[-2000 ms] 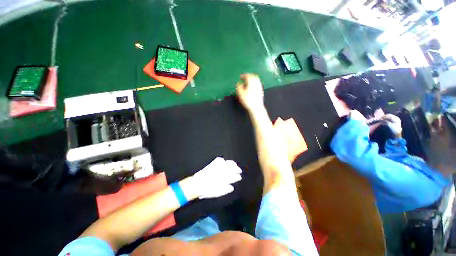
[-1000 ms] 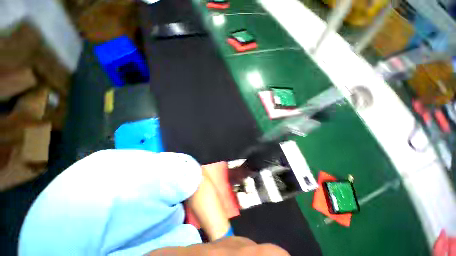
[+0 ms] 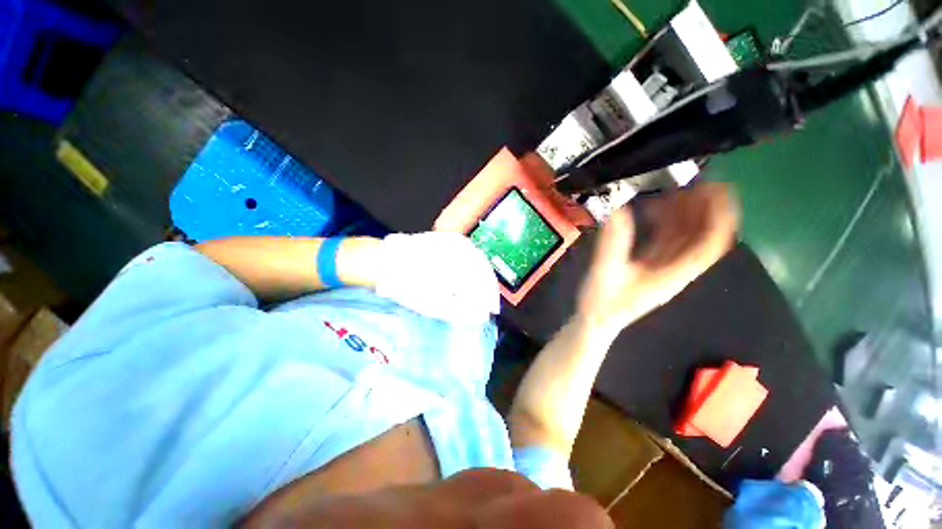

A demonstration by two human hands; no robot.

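Observation:
A circuit board unit, green in a thin black frame, lies on a red work pad in front of the screw feeder. My left hand, in a white glove, holds the unit's left edge; its fingertips are hard to make out. My right hand is bare, blurred and raised to the right of the unit, with thumb and fingers apart and nothing seen in it. The black electric screwdriver hangs slanted above that hand, its tip end near the pad. No contact between them can be made out.
Loose red foam pads lie on the black mat at the lower right. An open cardboard box is below them. A blue stool stands at left. Another person's blue sleeve shows bottom right. The green belt runs at right.
The view has swung round to the work pad. A unit now lies there, with my gloved left hand at it. My right hand has come from over the belt to beneath the screwdriver.

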